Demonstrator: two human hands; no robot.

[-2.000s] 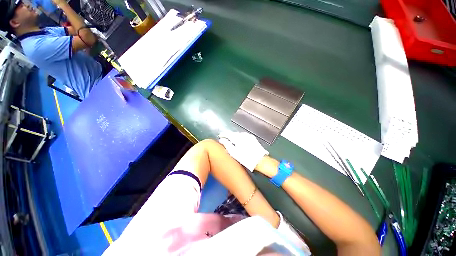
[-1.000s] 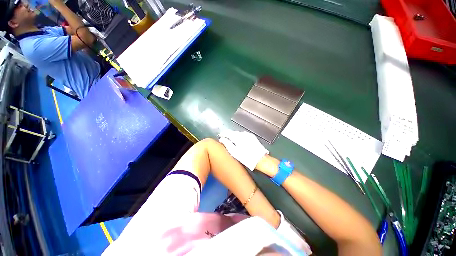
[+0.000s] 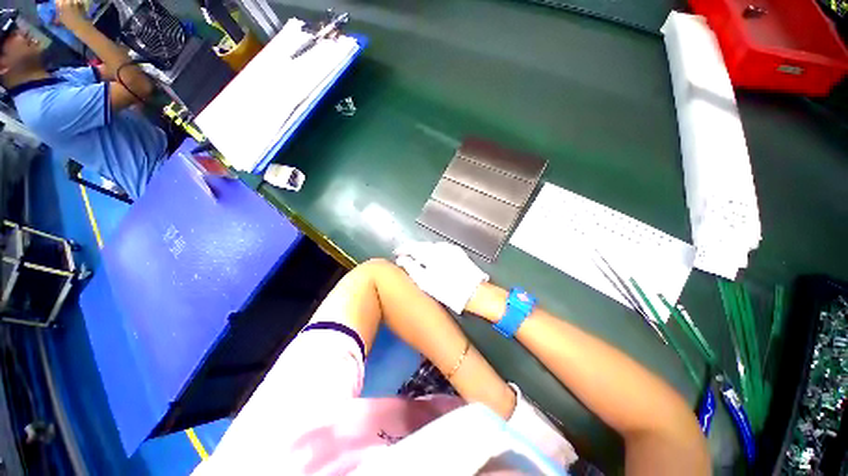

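My right hand, in a white glove with a blue band at the wrist, rests by my bent left elbow near the bench edge. Its fingers are indistinct and no held object shows. My left forearm runs down and right beneath the right arm. White cloth at its end may be my gloved left hand; the fingers are hidden. A brown-grey block with four bands lies beyond my right hand. A white printed sheet lies beside it, with thin silver pointed pieces on it.
Blue-handled cutters and green strips lie right, beside a black tray of small pieces. A long white stack and red bin stand far right. Left are a clipboard, small white holder, blue box and a person.
The view has shifted slightly, so the bench things sit a little further left in the picture. My arms and the bench things keep the same arrangement.
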